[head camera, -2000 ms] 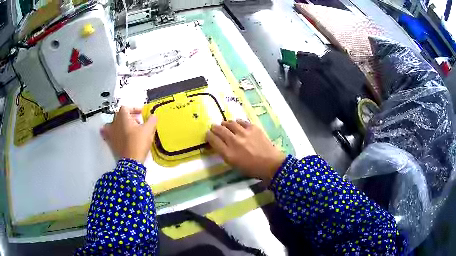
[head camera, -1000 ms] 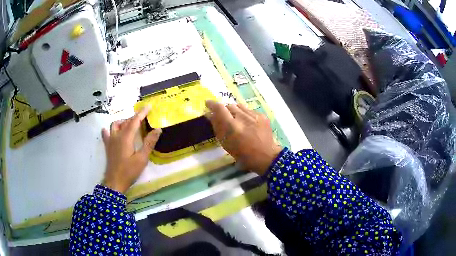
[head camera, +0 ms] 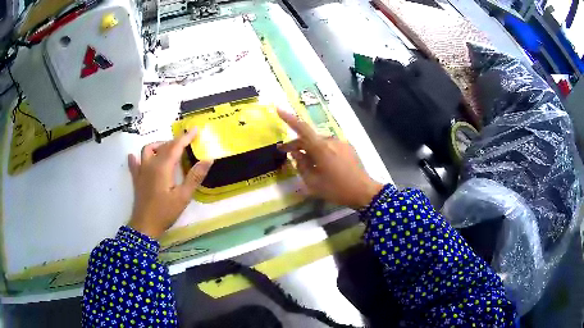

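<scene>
The yellow template flap point(head camera: 234, 130) is partly raised over the template frame point(head camera: 221, 194), hinged along its far side by a black bar. Black fabric point(head camera: 240, 168) lies in the frame and shows below the flap's near edge. My left hand point(head camera: 163, 182) is at the left side, its fingertips on the flap's left edge and the thumb on the fabric's left edge. My right hand point(head camera: 317, 157) is at the right side, its index finger along the flap's right edge and the other fingers at the fabric's right edge. Whether the fingertips pinch the flap is unclear.
The white sewing head point(head camera: 96, 64) stands left behind the template. A second yellow template point(head camera: 25, 138) lies at far left. A black fabric pile point(head camera: 413, 102), a tape roll point(head camera: 466, 138) and a clear plastic bag point(head camera: 525, 141) are at right. A black strip point(head camera: 269, 288) lies in front.
The flap lay flat over the frame two seconds ago, then was raised, uncovering the black fabric. Since one second ago my right hand has shifted slightly right, its fingers more spread.
</scene>
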